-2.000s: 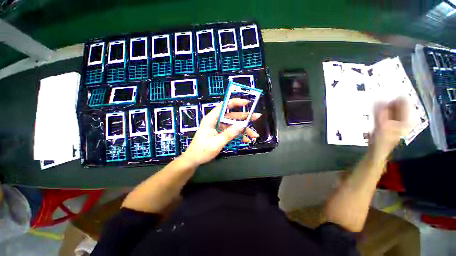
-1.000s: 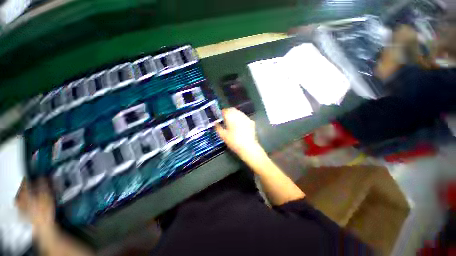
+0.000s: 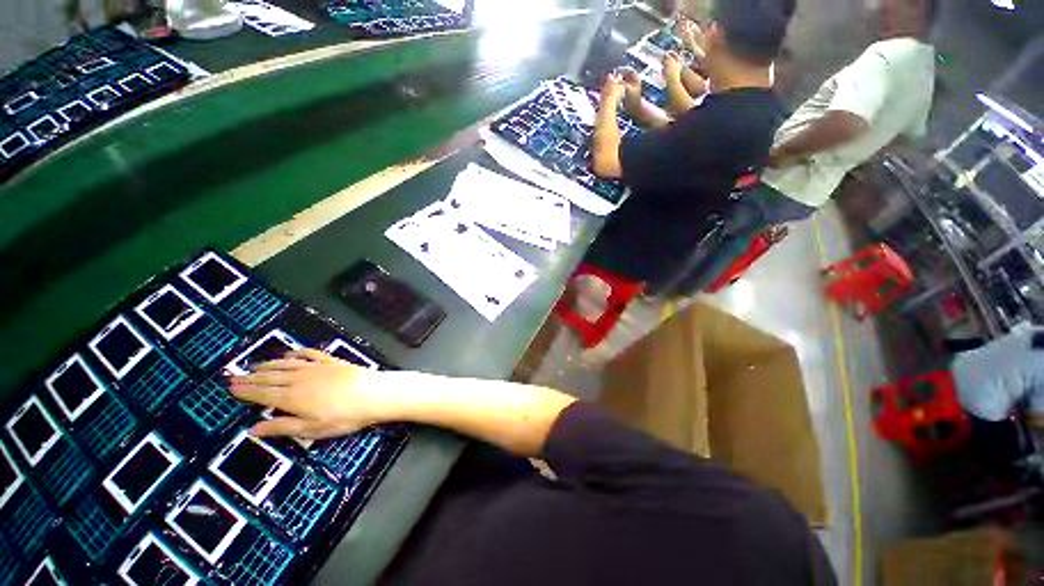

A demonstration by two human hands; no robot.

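A large shiny black housing tray lies at the lower left, cut off by the picture's edge. It holds rows of black phone housings with teal keypad grids and white frames around the screen openings. My right hand lies flat over the tray's right part, fingers spread towards the left, on top of housings and partly hiding them. No held thing shows in it. My left hand is not in the picture.
A dark phone-sized item lies right of the tray, and loose white sheets lie beyond it. A green conveyor runs behind, with more trays. A cardboard box and red stools stand right. Several people are beyond.
The view has swung to the right. My right hand has moved from the tray's right edge onto the housings. My left hand has left the picture. The housing held earlier is no longer in hand.
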